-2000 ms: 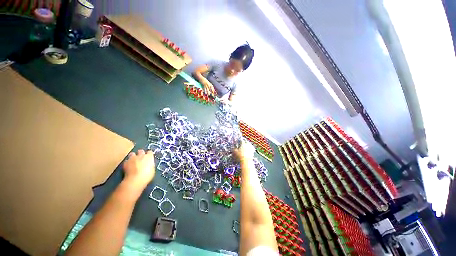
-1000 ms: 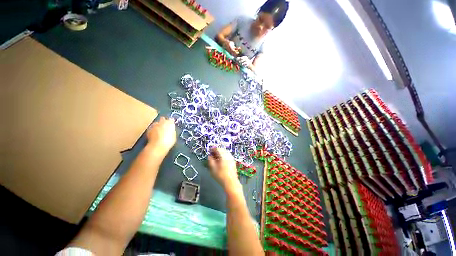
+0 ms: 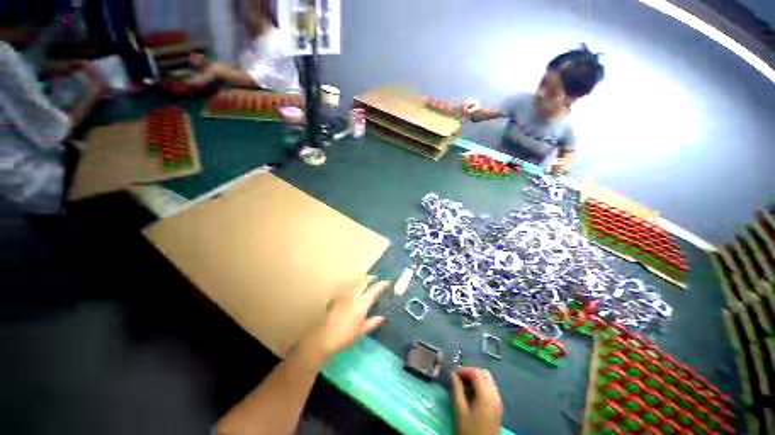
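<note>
My left hand is over the near right edge of the bare cardboard sheet, fingers apart, with nothing visible in it. My right hand is low at the bench front, just right of the dark square fixture; its fingers are curled and I cannot tell if they hold something. The fixture's recess looks empty. A loose square frame and a pale slim stick lie between my left hand and the frame heap. Another frame lies above my right hand.
Red-and-green pieces lie by the heap. A filled cardboard sheet is at right, with stacked loaded sheets beyond. Another filled sheet lies behind. A person sits across the bench; others work far left. A tape roll is at back.
The view has swung left. My right hand has left the heap and come down beside the fixture. My left hand has moved from the heap's edge to over the sheet, its fingers spread.
</note>
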